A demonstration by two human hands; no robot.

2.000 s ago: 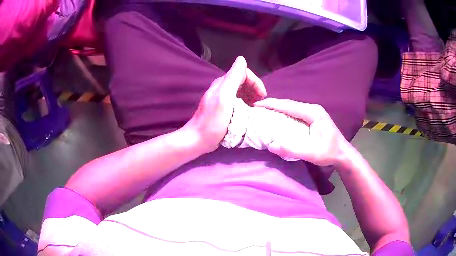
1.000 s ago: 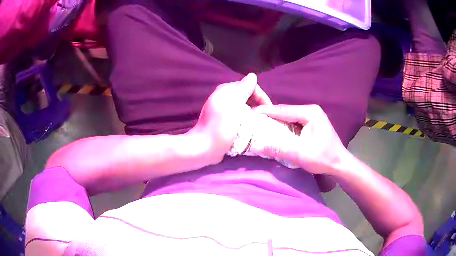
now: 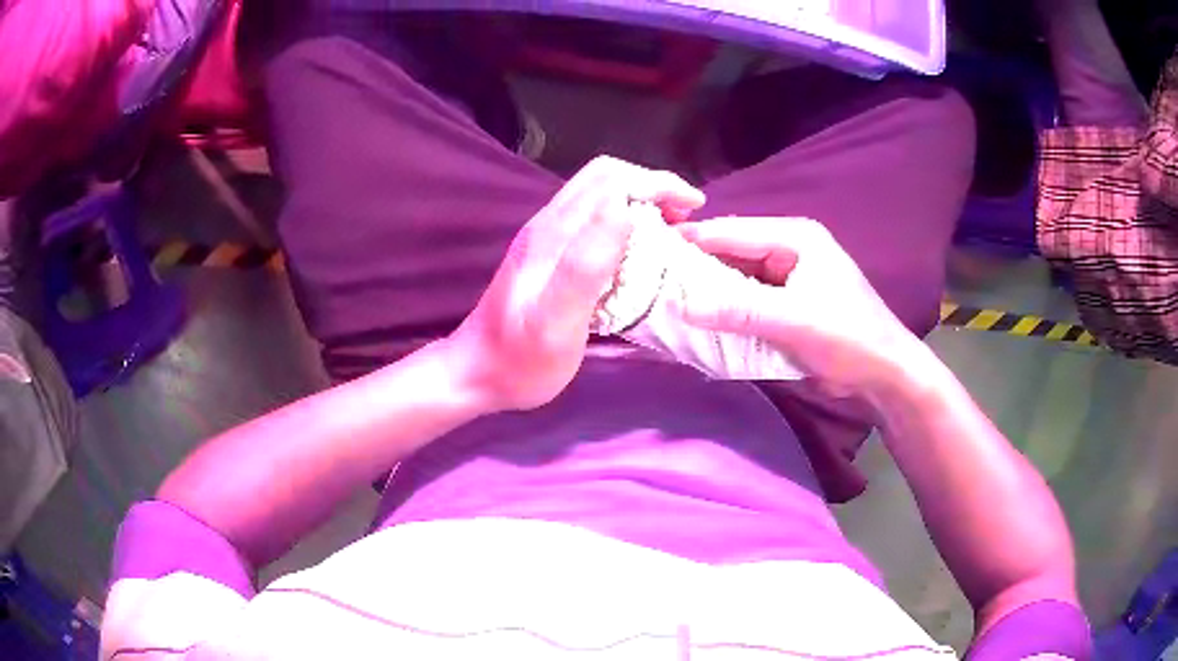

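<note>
A whitish roll with wrinkled sides lies slantwise between my two hands, above my lap. Its left end has a bumpy pale rim. My left hand is cupped around that rimmed end, with the fingers bent over its top. My right hand grips the roll's right part, thumb and fingers around it. The glare washes out detail, and the roll's right end is hidden in my right hand.
A purple-looking plastic bin stands beyond my knees at the top edge. A blue stool is at left. Hazard tape marks the floor. Another person's plaid sleeve or cloth is at right, and pink clothing at upper left.
Both hands and the roll have moved slightly up. My left hand's fingers are now bent over the rimmed end, and more of the roll's wrinkled side shows.
</note>
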